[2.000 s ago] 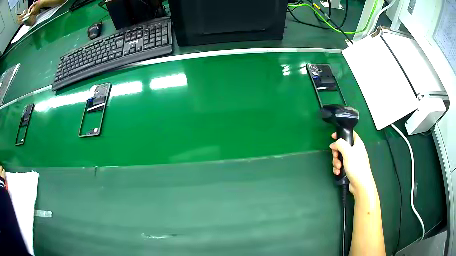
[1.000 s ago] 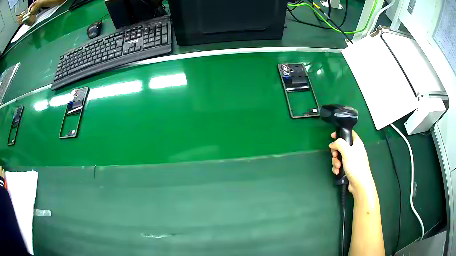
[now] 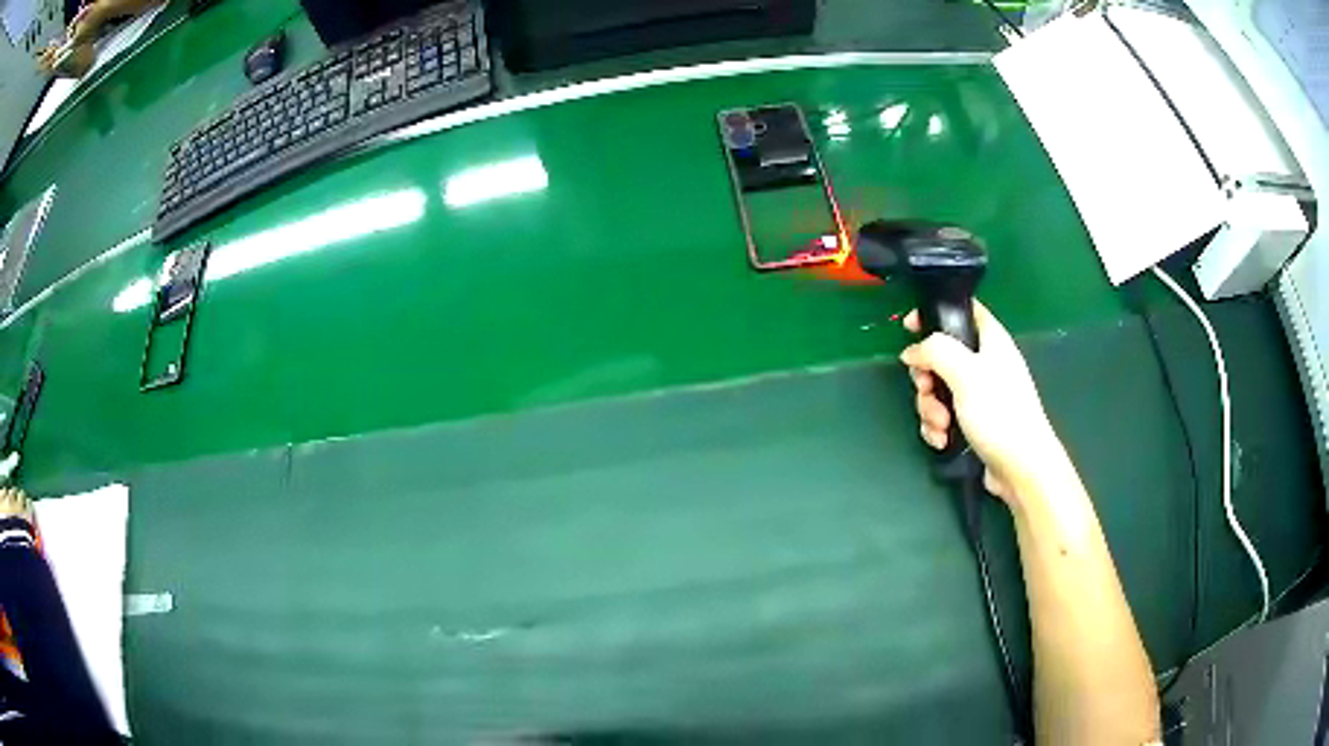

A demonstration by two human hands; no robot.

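My right hand point(image 3: 962, 382) is shut on the grip of a black barcode scanner point(image 3: 924, 251), held upright with its head facing left. Red light from the scanner falls on the lower right corner of a phone mid-frame point(image 3: 775, 163) on the glossy green belt point(image 3: 583, 292). The scanner head is close beside that corner, and I see no contact. A second phone mid-frame point(image 3: 177, 306) lies on the belt at the left. A third point(image 3: 25, 402) lies at the far left edge. The scanner cable point(image 3: 994, 598) hangs from the grip. My left hand is not in view.
A keyboard point(image 3: 328, 110) and mouse point(image 3: 265, 57) lie beyond the belt. White sheets point(image 3: 1093, 161) and a white box point(image 3: 1253, 245) with a white cable are at right. A coworker's hand point(image 3: 13, 503) and dark sleeve are at far left by a white sheet point(image 3: 91, 583). Another person's hand shows top left.
The nearest phone has moved left along the belt, as have the others. My right hand and the scanner have moved left and up in view. Red scanner light now shows. The camera view has shifted.
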